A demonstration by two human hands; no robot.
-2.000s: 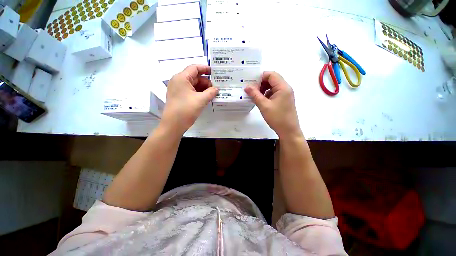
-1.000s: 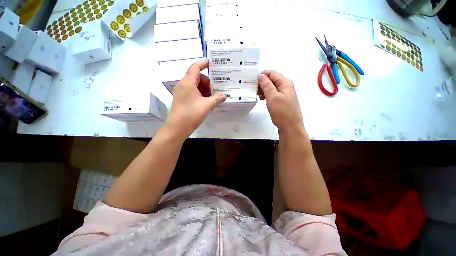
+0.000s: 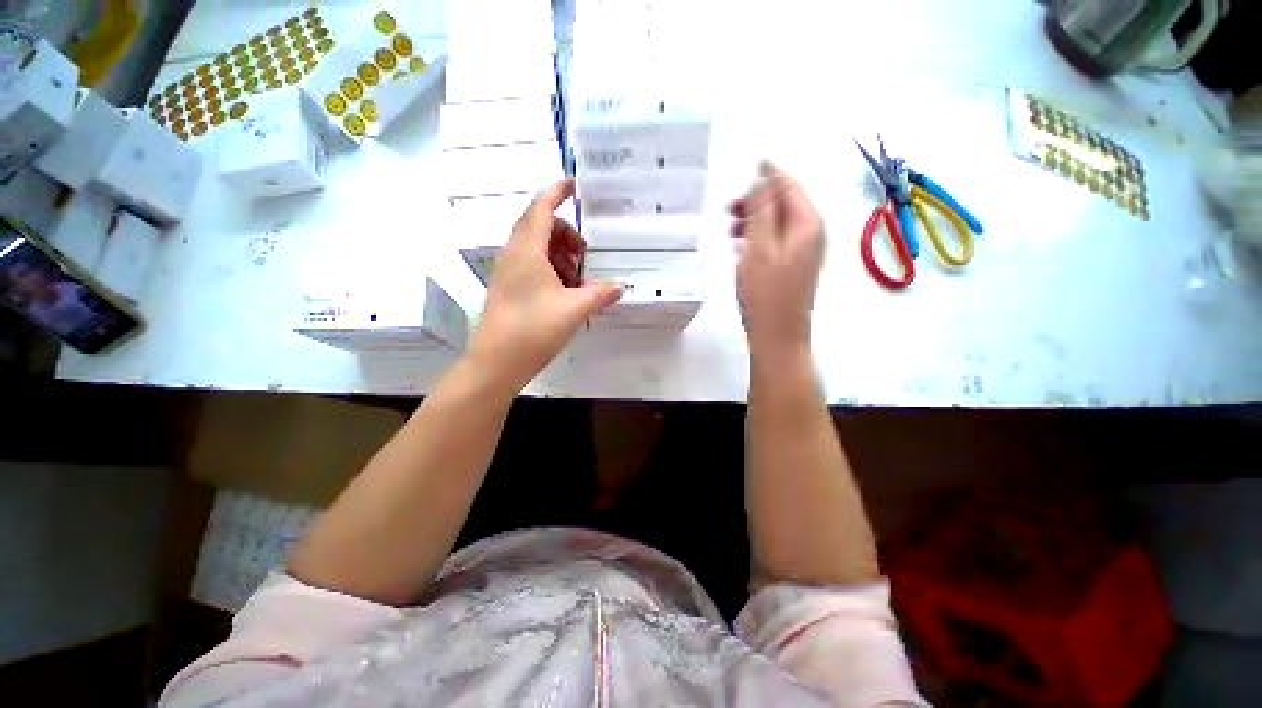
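Observation:
A row of white product boxes (image 3: pixel 639 208) with small printed text and black dots runs away from me in the middle. The front box (image 3: pixel 648 285) sits slightly separate at the near end. My left hand (image 3: pixel 537 284) grips this box's left side, with the thumb on its printed face and the fingers partly hidden beside the row. My right hand (image 3: pixel 779 249) is blurred, off the row to its right, with fingers apart and no visible object in it. A second row of boxes (image 3: pixel 498 159) stands to the left, and another box (image 3: pixel 371 315) stands nearer the bench edge.
Gold seal sheets (image 3: pixel 247 72) and larger seals (image 3: pixel 371 80) lie upper left, near loose boxes (image 3: pixel 145 166) and a smartphone (image 3: pixel 58 293). Two crossed pliers (image 3: pixel 907 215), another seal sheet (image 3: pixel 1086 155) and a kettle (image 3: pixel 1118 35) are at right. A red stool or crate (image 3: pixel 1038 609) is below.
My right hand has moved away from the boxes' right side and is blurred. My left hand remains at the row's left side. The whole view has shifted slightly.

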